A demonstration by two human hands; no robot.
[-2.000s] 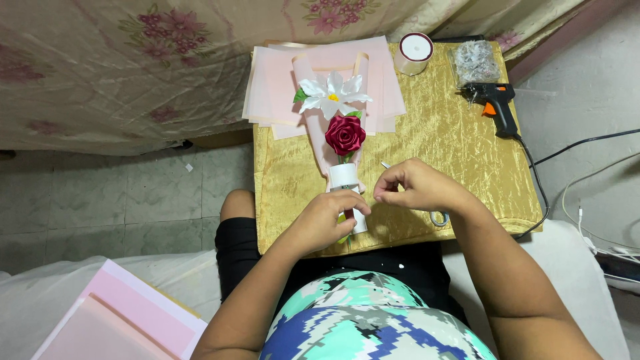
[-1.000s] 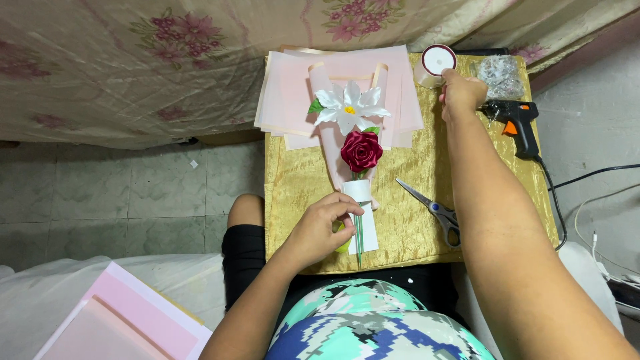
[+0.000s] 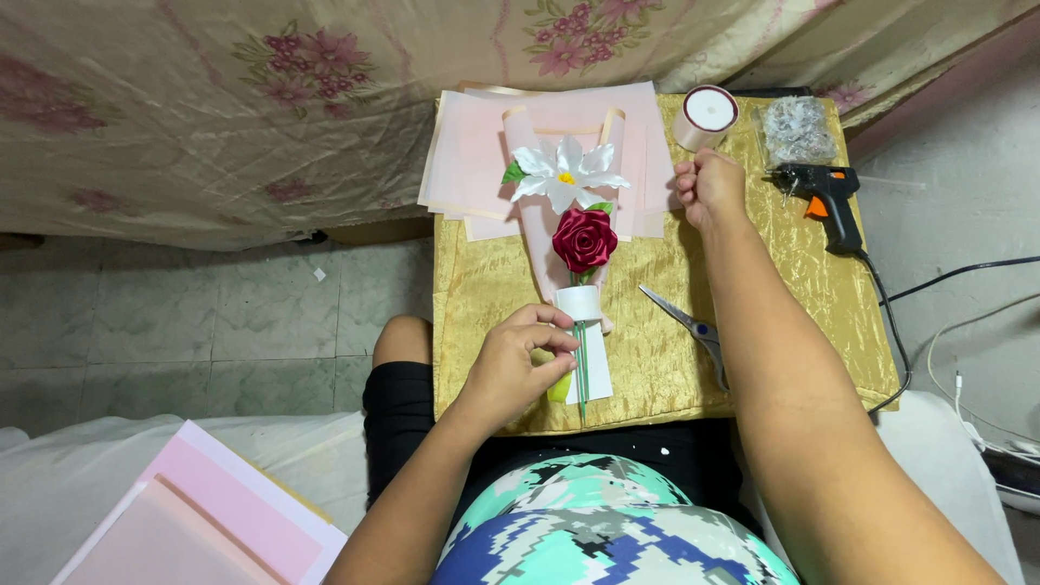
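Note:
My left hand (image 3: 528, 353) is beside the green stems (image 3: 582, 366), its fingertips at their edge, thumb and fingers apart. The stems rest on a white strip (image 3: 600, 374), with a white band (image 3: 578, 303) around the bouquet above. A dark red satin rose (image 3: 585, 240) and a white ribbon flower (image 3: 567, 175) with a yellow centre lie on pink wrapping paper (image 3: 539, 244). Just below a ribbon roll (image 3: 709, 118), my right hand (image 3: 711, 187) has its fingers curled; whether they pinch a ribbon end is hidden. Scissors (image 3: 700, 329) lie partly behind my right forearm.
A black hot glue gun (image 3: 833, 203) with its cord lies at the table's right side, below a clear packet (image 3: 796, 132). Stacked pink sheets (image 3: 471, 114) lie at the back left of the gold-covered table (image 3: 487, 276). More sheets (image 3: 219, 504) lie at lower left.
My right hand moved from beside my left hand up to the ribbon roll, then slightly down from it toward me. The scissors came into fuller view. My left hand stays by the stems.

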